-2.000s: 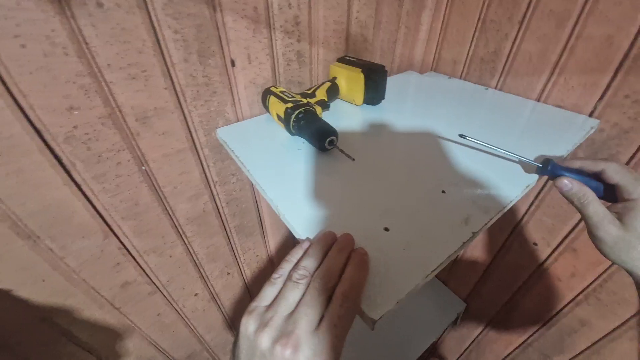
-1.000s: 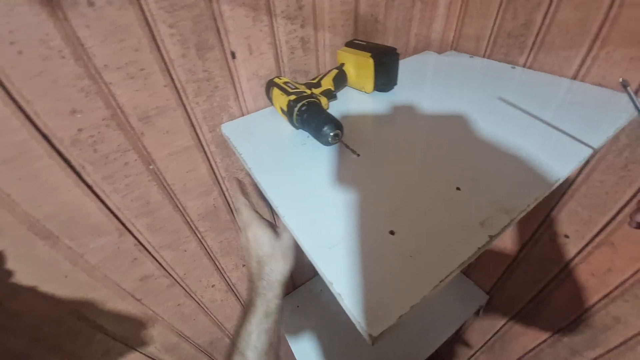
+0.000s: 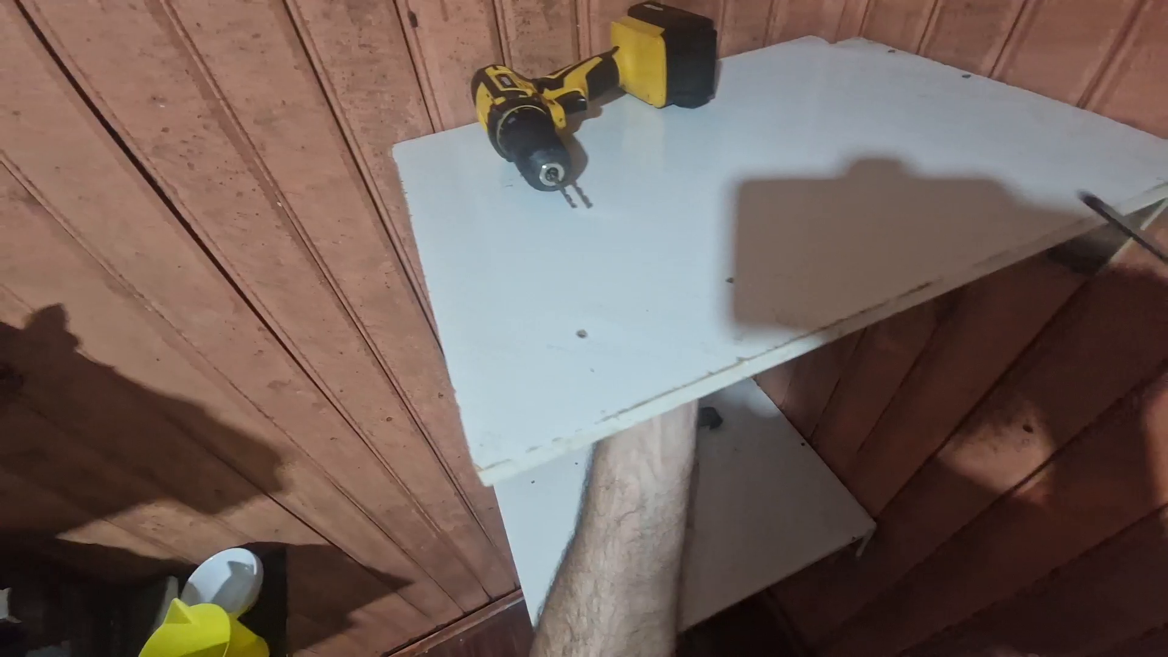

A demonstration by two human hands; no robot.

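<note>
A yellow and black cordless drill (image 3: 525, 123) with a thin bit in its chuck lies at the back left of the white upper shelf board (image 3: 547, 265). Small dark holes mark the board near its front. My left forearm reaches up under this board, over the white lower shelf (image 3: 776, 511); my left hand is hidden beneath the upper board. At the right edge shows the dark shaft of a screwdriver (image 3: 1122, 224), its tip over the board's front edge. My right hand is out of view.
Reddish wood plank walls (image 3: 301, 274) meet behind the shelves. A small dark object (image 3: 709, 418) is on the lower shelf beside my forearm. At the bottom left are a yellow object (image 3: 196, 630) and a white rounded one (image 3: 225, 581). A shadow falls across the upper board.
My left hand has gone from the upper board's front left edge, past its left side, to underneath it. My right hand, earlier holding the blue-handled screwdriver, has left view. The view has shifted.
</note>
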